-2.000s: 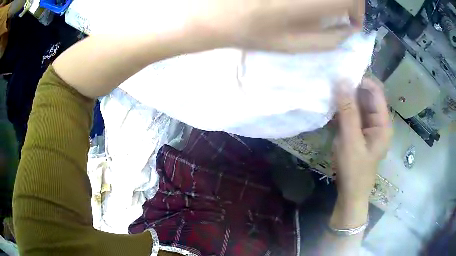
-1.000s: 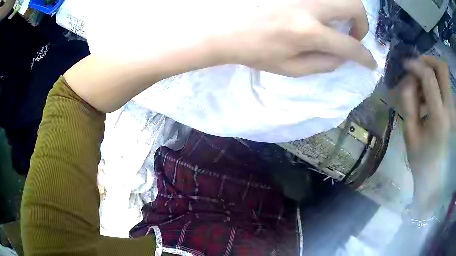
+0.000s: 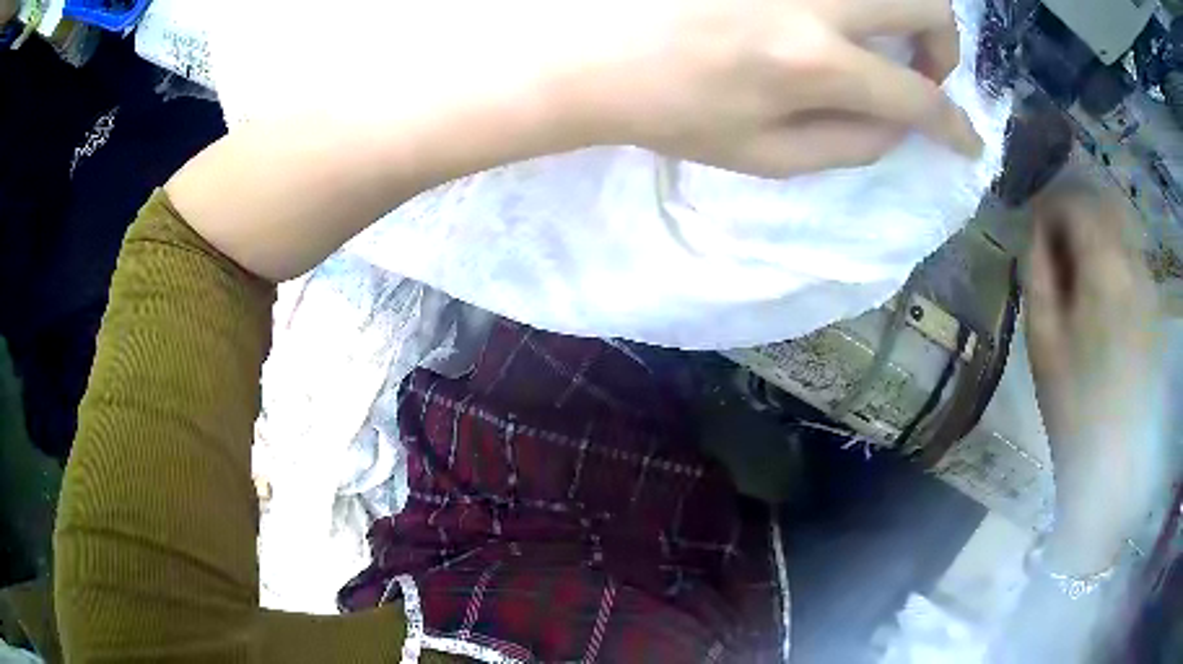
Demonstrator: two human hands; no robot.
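A bright white fabric piece lies across the upper middle, its right edge at the overlock machine. My left hand lies on the cloth near that edge, fingers bent and pinching it; the fingertips reach toward the needle area, which is mostly hidden. My right hand is blurred, right of the cloth and apart from it, beside the machine; its fingers are too blurred to tell whether they hold anything. Below the cloth edge show the pale machine bed and a dark curved band.
A pile of white pieces hangs at the left, beside the plaid apron on my lap. Dark garments and a blue container are at the upper left. Pale material lies at the lower right.
My right hand has left the cloth's edge and moved right, uncovering the machine bed and curved band. My left hand has come slightly down and right with the cloth.
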